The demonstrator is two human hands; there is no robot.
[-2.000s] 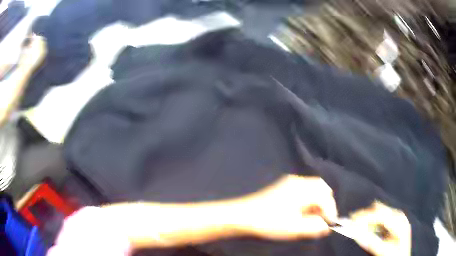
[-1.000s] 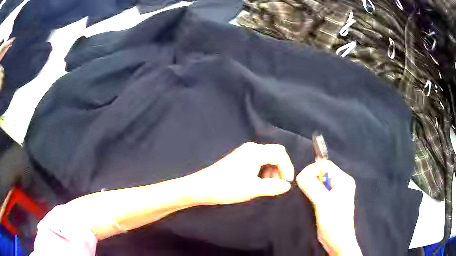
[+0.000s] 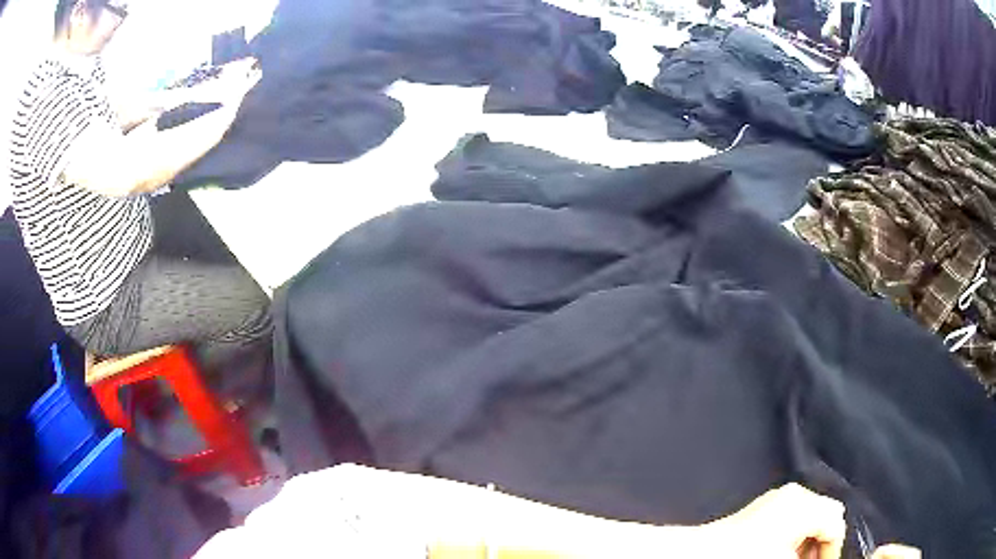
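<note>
A wide plain dark garment (image 3: 612, 404) lies in loose folds over the table in front of me. My left hand (image 3: 803, 526) is at the bottom right, its fingers curled at the cloth; its fingertips are cut off by the lower edge, so what they pinch is hidden. My left forearm runs along the bottom. My right hand (image 3: 896, 551) shows only as a small bright part at the bottom edge. Thin pale blades of the snips (image 3: 863, 535) show faintly between the hands, beside the right hand.
A person in a striped top (image 3: 82, 186) sits at the left, arms over the white table (image 3: 262, 218). A red stool (image 3: 180, 404) and blue plastic bins (image 3: 71, 431) are lower left. Dark garments (image 3: 437, 44) lie beyond, with another pile (image 3: 754, 87); plaid garments (image 3: 896, 218) are at right.
The view has lifted and swung left, showing the seated person and more table. Both hands now sit lower and farther right in the picture, the right one mostly cut off.
</note>
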